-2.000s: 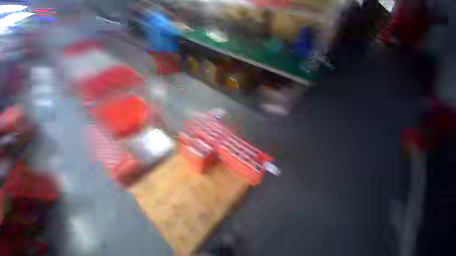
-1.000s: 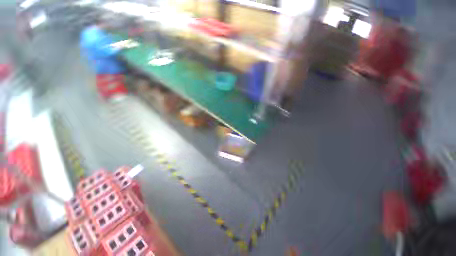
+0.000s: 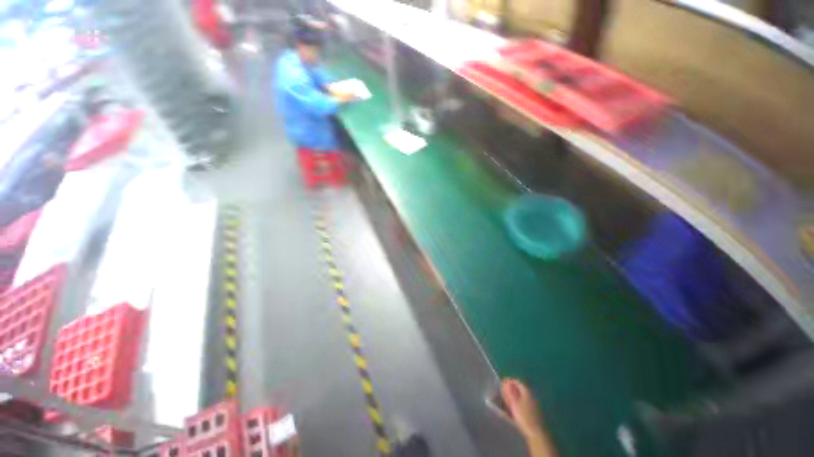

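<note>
My right hand [image 3: 522, 411] shows small at the bottom, its forearm coming up from the lower edge. It is at the front edge of the long green-topped bench [image 3: 473, 259]. A small pale patch lies beside the fingers; I cannot tell whether it is held or part of the bench edge. My left hand is out of the picture. On the bench are a round teal basin [image 3: 544, 226], a blue bin [image 3: 683, 272] at the right, and a white sheet [image 3: 404, 140] farther back.
A person in blue [image 3: 305, 98] sits on a red stool [image 3: 322, 168] at the bench. Red trays [image 3: 585, 80] lie on the shelf above it. Red compartment trays [image 3: 94, 357] stand at the lower left beside long white surfaces [image 3: 178, 312]. Yellow-black tape [image 3: 353, 339] marks the grey floor.
The view has swung towards the green bench, which is now nearer and larger. The red trays have shifted to the lower left. My right hand has come into view at the bench edge.
</note>
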